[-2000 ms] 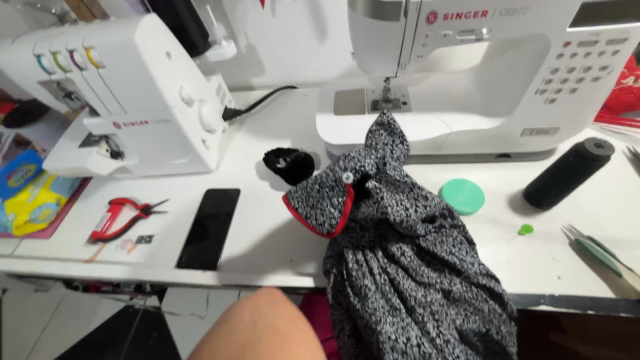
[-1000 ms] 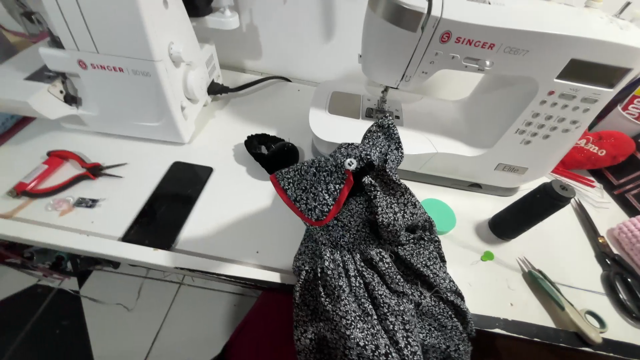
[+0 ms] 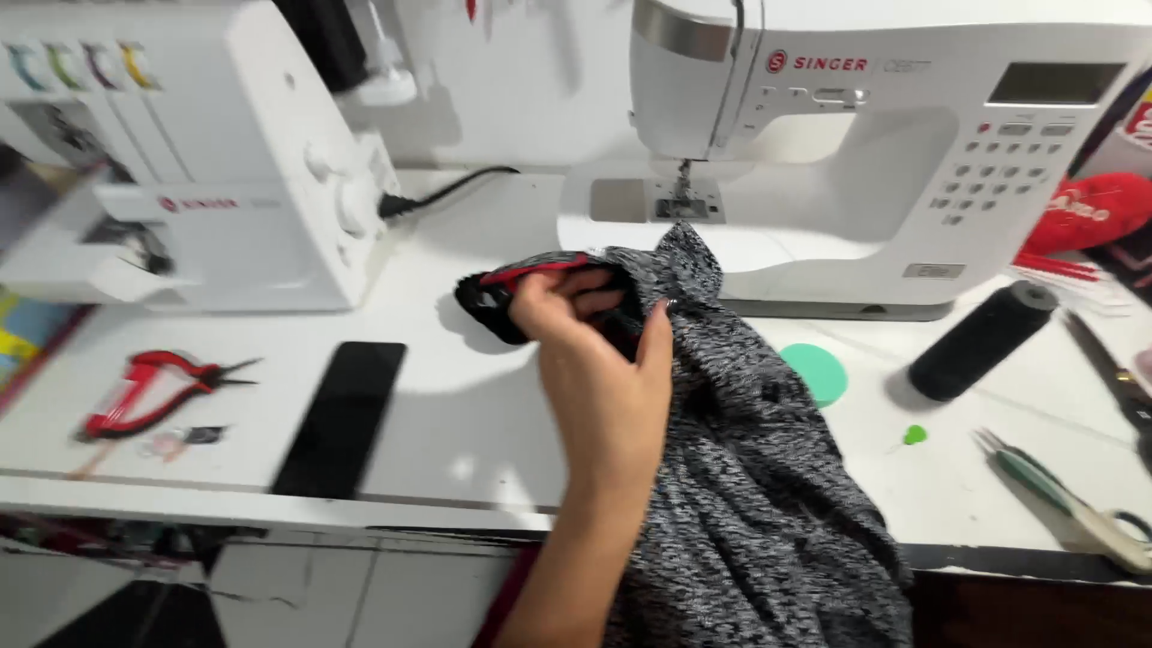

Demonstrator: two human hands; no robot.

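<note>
A black-and-white patterned garment [image 3: 747, 432] with red edging hangs over the table's front edge. My left hand [image 3: 603, 360] is at its collar, with the curled fingers at the turned-up red-edged flap [image 3: 540, 267] and the thumb farther right against the cloth. The hand partly hides the fabric around the fingertips. A pointed part of the garment reaches the front of a white Singer sewing machine [image 3: 810, 225], just below its presser foot [image 3: 686, 202]. A black fuzzy item [image 3: 490, 310] lies beside the flap, left of the hand. My right hand is out of view.
Left stand a white Singer serger [image 3: 261, 162], red-handled pliers [image 3: 153, 396] and a black phone [image 3: 342, 418]. Right of the garment lie a green disc [image 3: 814, 373], a black thread cone [image 3: 981, 342], a green-headed pin [image 3: 914, 436], thread snips [image 3: 1053, 495] and dark scissors [image 3: 1111, 369].
My left hand has come into view from below and reached the collar. The red-edged flap, flat on the garment in both earlier frames, is now turned up.
</note>
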